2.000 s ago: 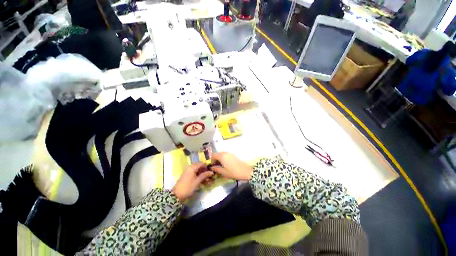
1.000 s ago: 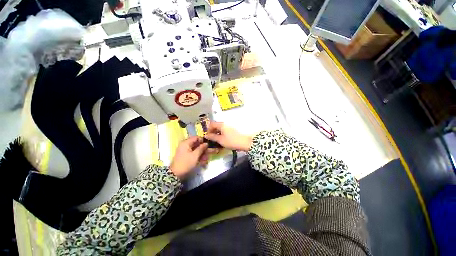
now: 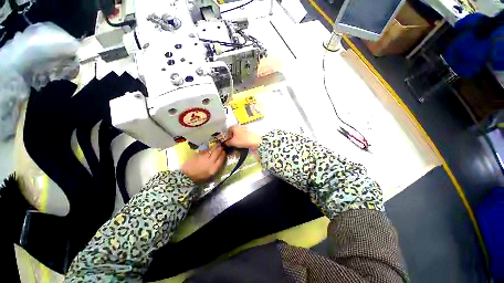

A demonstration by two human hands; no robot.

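Note:
A narrow black fabric strip (image 3: 236, 163) hangs in a curve from my fingertips over the metal bed plate (image 3: 239, 187). My left hand (image 3: 205, 164) and my right hand (image 3: 241, 137) hold its end close together, right under the head of the white sewing machine (image 3: 187, 105), which bears a round red-and-white emblem. My fingers hide the needle area and the strip's end. Stacked black strips (image 3: 66, 149) curve over the table left of the machine. A wide black fabric piece (image 3: 260, 221) lies along the table's near edge.
A yellow attachment (image 3: 247, 109) stands right of the needle area. Red-and-black thread snips (image 3: 353, 137) lie on the right of the table, with a cord. A control screen (image 3: 369, 16) stands at the right rear. A crumpled clear plastic bag (image 3: 47, 52) is far left.
The view has shifted, with the machine now lower and further left than at first. My hands are nearer the needle area, and a curved length of strip now shows below my right hand.

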